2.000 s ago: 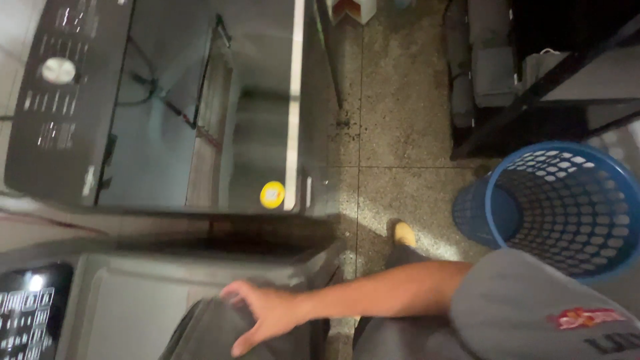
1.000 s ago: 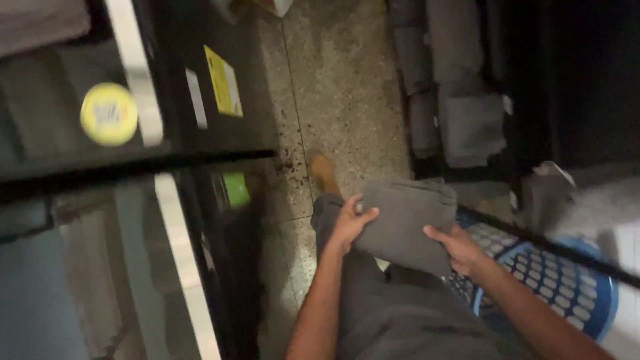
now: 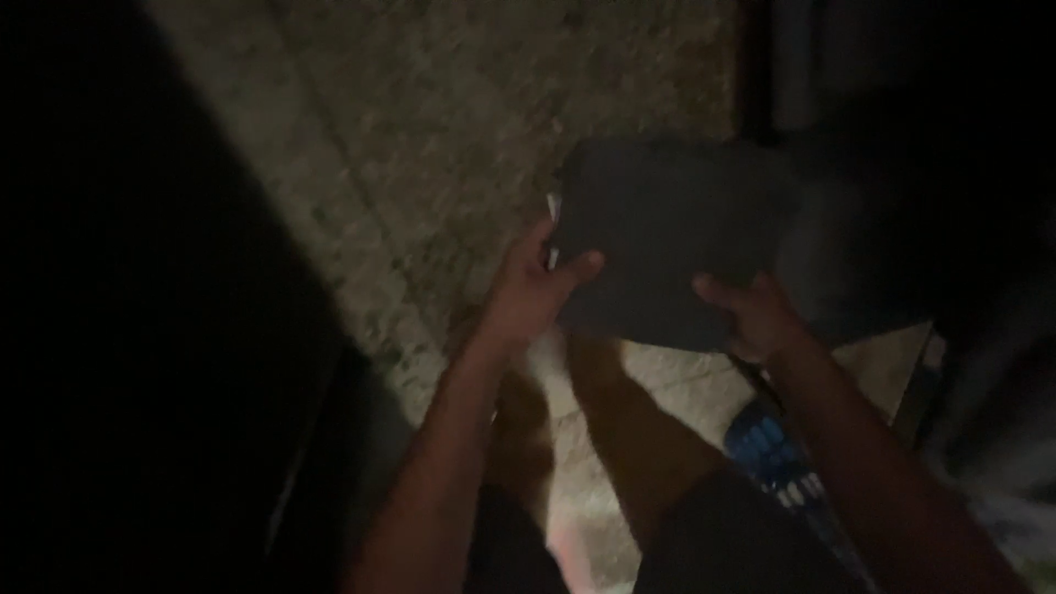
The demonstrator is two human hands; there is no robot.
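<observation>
A folded dark grey cloth [image 3: 660,223] is held flat between my two hands, above the floor. My left hand [image 3: 536,285] grips its left edge with the thumb on top, beside a small white tag. My right hand [image 3: 755,318] holds the near edge toward the right, thumb on top and fingers hidden beneath. The cloth's right end merges with dark shapes behind it, so where it stops is unclear. The picture is dim and blurred.
The speckled stone floor [image 3: 445,124] runs below and beyond the cloth. Part of a blue perforated plastic basket [image 3: 767,445] shows below my right forearm. A large dark form fills the left side; the far right is in deep shadow.
Two seconds ago one hand was seen with its fingers apart near the machines; one second ago both hands held the grey cloth, as they do now. The view has shifted and darkened greatly.
</observation>
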